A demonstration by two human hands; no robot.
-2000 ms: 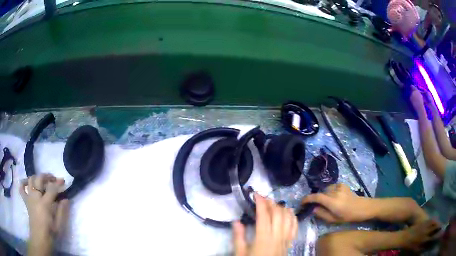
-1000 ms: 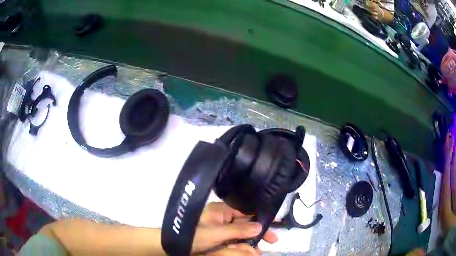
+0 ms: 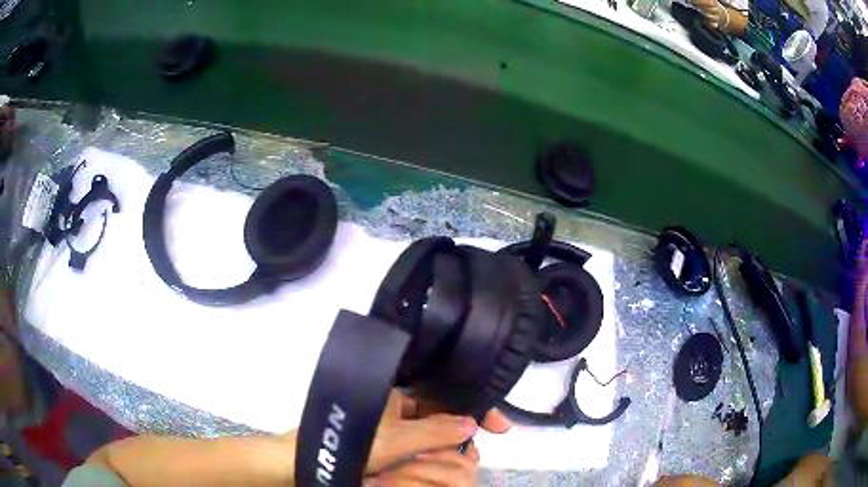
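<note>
A part-built black headphone [image 3: 466, 323] with a lettered headband [image 3: 333, 409] is held up in front of me, low in the middle. My left hand [image 3: 428, 442] comes in from the lower left, passes behind the headband and grips near the band end below the ear cup. Fingertips show on the far side of that band end; I cannot tell whether they are my right hand's, and no right forearm shows. Behind lies another ear cup [image 3: 571, 309] with a reddish wire. A yoke [image 3: 600, 404] with a thin wire lies to its right.
A headphone [image 3: 290, 228] and several yokes [image 3: 90, 224] lie left on the white sheet [image 3: 228, 352]. Right are a round part [image 3: 698, 366], a black ring [image 3: 682, 262], a dark tool [image 3: 769, 304] and a pale-ended tool [image 3: 817, 380]. Dark parts lie on the green conveyor [image 3: 381, 105].
The hands took up the headphone from the sheet. Over the last second it turned and sank slightly, showing the ear cup behind. The view swung left, and the neighbour's reaching arms left the work.
</note>
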